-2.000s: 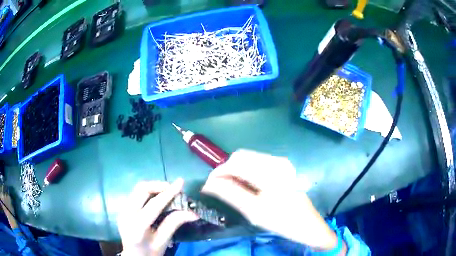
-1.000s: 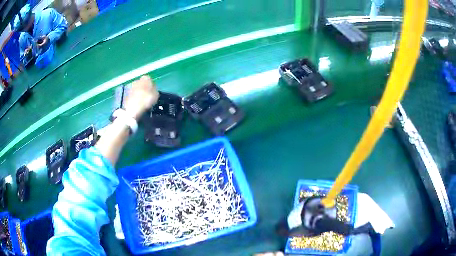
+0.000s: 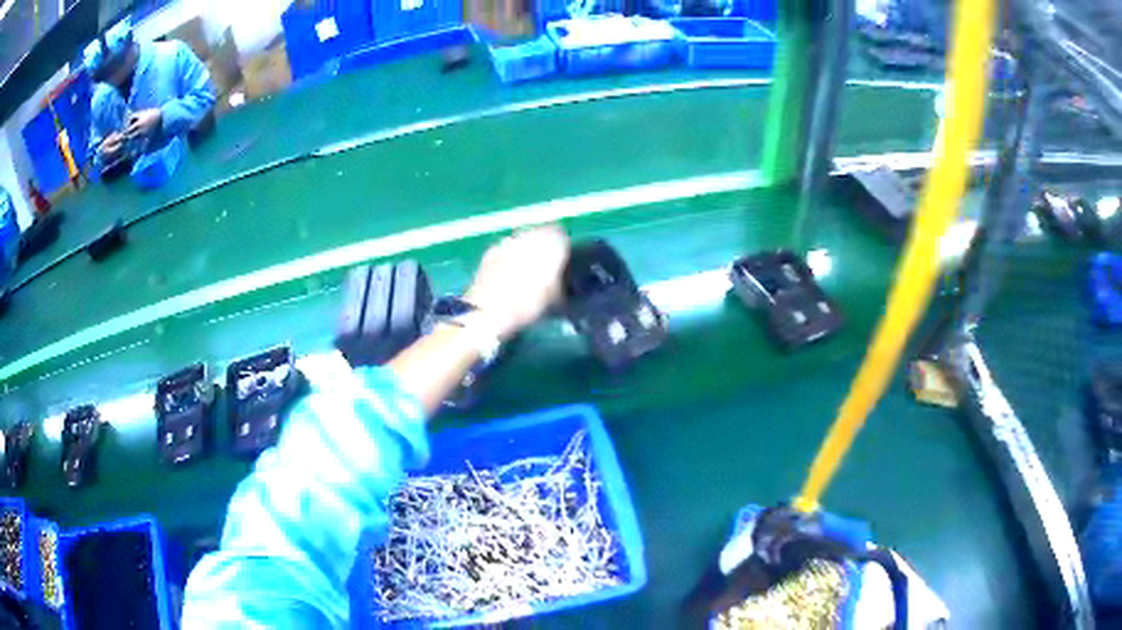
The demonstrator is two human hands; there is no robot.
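Note:
My left hand [image 3: 523,281] reaches over the conveyor strip from the lower left, blurred. Its fingers are at the upper left edge of an open black housing [image 3: 615,310]; I cannot tell if they grip it. Another open black housing [image 3: 468,369] lies partly hidden under my wrist. Closed black housings [image 3: 384,308] stand side by side left of my hand. A further open housing [image 3: 785,298] lies to the right. My right hand is out of the picture.
The blue bin of white pins [image 3: 505,542] is below my forearm. The screwdriver [image 3: 787,535] hangs from a yellow hose [image 3: 904,289] over the brass bin [image 3: 787,603]. Several open housings [image 3: 261,400] lie left. A person in light blue [image 3: 166,92] works far left.
The view has tilted up and shifted left. My left hand has moved right, from beside the closed housings to an open housing. My right hand's edge has left the picture.

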